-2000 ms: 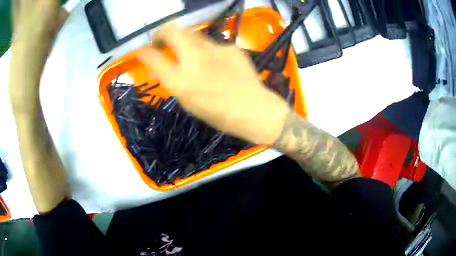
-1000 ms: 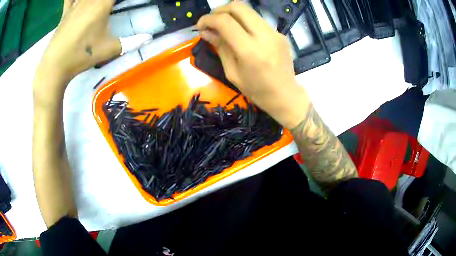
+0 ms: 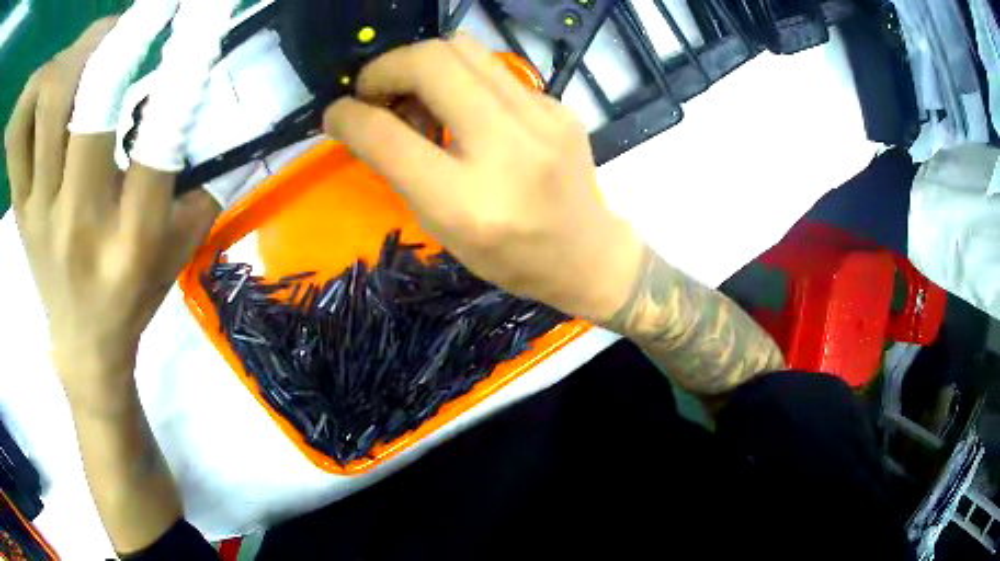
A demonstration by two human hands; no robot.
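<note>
A black frame-shaped housing [image 3: 261, 139] with yellow dots on its solid end lies at the top, over the far edge of the orange tray. My left hand [image 3: 110, 208], with white finger cots, grips the housing's left end. My right hand [image 3: 483, 164] is bare, its thumb and index finger together at the housing's solid end; whether a strip is between them is hidden. The orange tray [image 3: 318, 219] below holds a loose heap of thin black strips [image 3: 373, 340].
More black housings [image 3: 647, 115] lie fanned at the upper right on the white-covered bench [image 3: 702, 186]. A red stool [image 3: 844, 312] stands at the right. Whitish sheets [image 3: 943, 77] hang at the upper right. Another orange tray [image 3: 33, 531] shows at the lower left corner.
My left hand has moved down and left, and its finger cots now show on the housing. My right hand has moved left and down along the housing. The housing has come nearer, overlapping the tray's far edge.
</note>
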